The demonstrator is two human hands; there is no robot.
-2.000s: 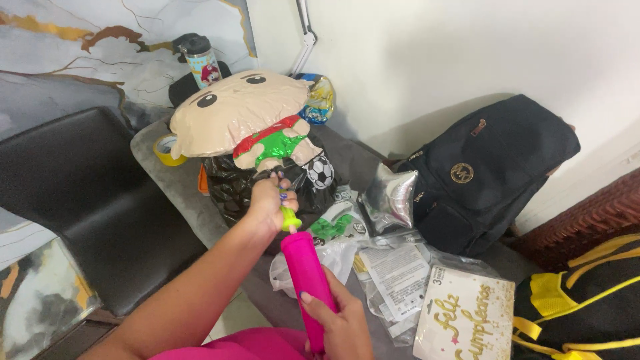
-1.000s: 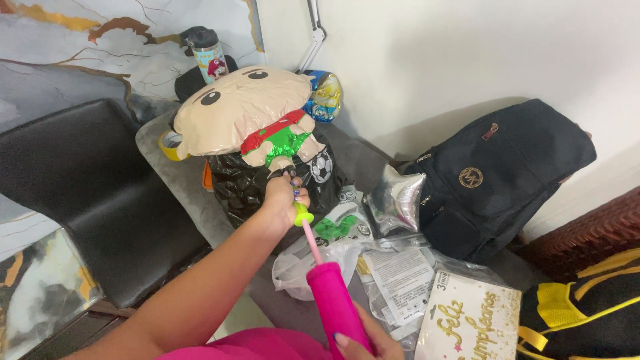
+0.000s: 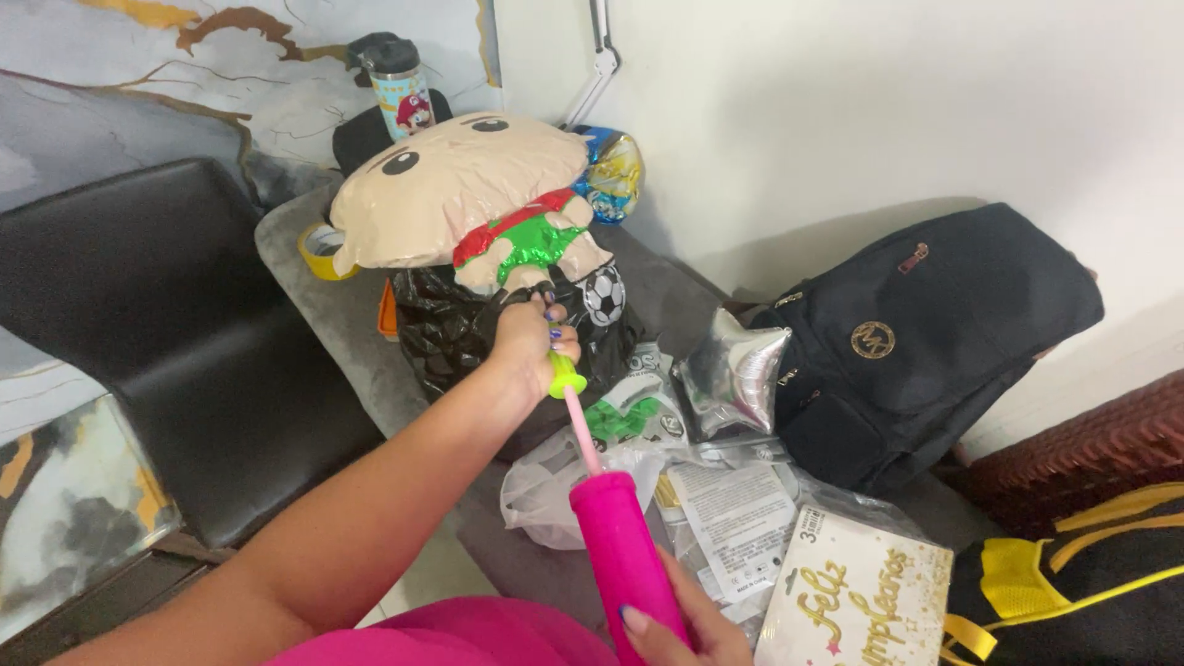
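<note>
My left hand [image 3: 536, 342] grips the yellow-green nozzle end [image 3: 566, 375] of a balloon hand pump against the lower end of a foil balloon [image 3: 462, 190]. The balloon is shaped like a figure with a large beige head, a red and green shirt and a soccer ball. Its head looks puffed but creased. My right hand [image 3: 680, 615] is closed around the pump's pink barrel [image 3: 620, 546], at the bottom edge of the view. A pale pink rod shows between nozzle and barrel. Behind my left hand lies a black plastic bag [image 3: 430, 324].
On the grey table [image 3: 305, 277] are yellow tape [image 3: 324, 252], a tumbler [image 3: 400, 88], a silver star balloon [image 3: 735, 370], clear plastic packaging [image 3: 731, 518] and a gold-lettered banner pack [image 3: 856, 587]. A black backpack [image 3: 934, 342] leans on the wall. A black chair [image 3: 176, 333] stands left.
The pink barrel has moved away from the nozzle since the oldest frame, and more of the rod shows. My left hand keeps its grip at the balloon's lower end.
</note>
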